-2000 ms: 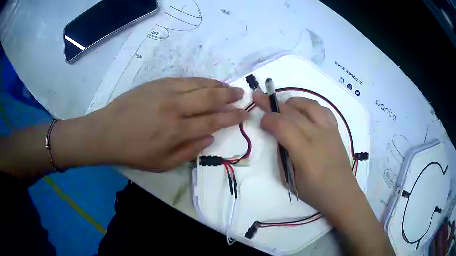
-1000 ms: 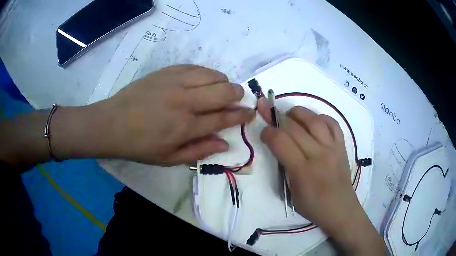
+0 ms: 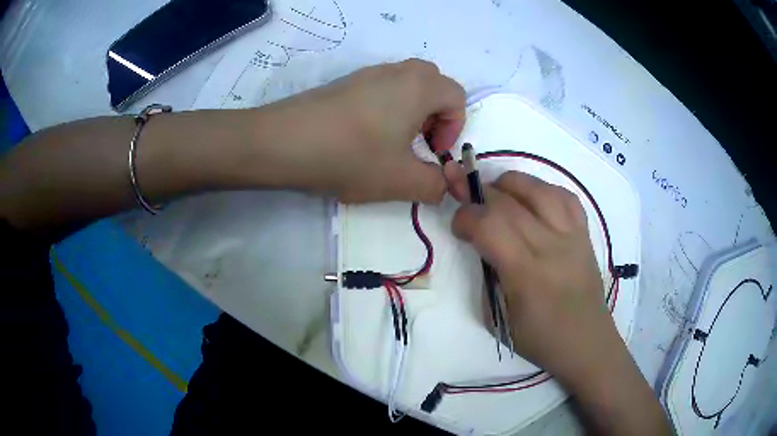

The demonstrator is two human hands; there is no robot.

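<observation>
A white hexagonal panel (image 3: 375, 341) lies flat on the bench. A red-black wire harness (image 3: 588, 192) curves round its inside, with a small black connector (image 3: 626, 271) at the right rim and another at the bottom. A black plug (image 3: 362, 279) with a metallic tip points out over the left edge. My left hand (image 3: 375, 128) pinches the harness at the panel's upper left; its fingers mostly hide the connector there. My right hand (image 3: 532, 243) holds black tweezers (image 3: 474, 174) with the points towards me, its index fingertip at the same wires.
A dark smartphone (image 3: 183, 43) lies at the upper left. Another white panel (image 3: 688, 375) with a thin dark wire is at the right edge. A white cable (image 3: 394, 383) loops at the panel's lower left edge. Blue floor (image 3: 136, 315) shows at the lower left.
My left hand has gone from lying flat with fingers extended to pinching at the upper left connector, which was visible before. My right hand has moved little and still holds the tweezers.
</observation>
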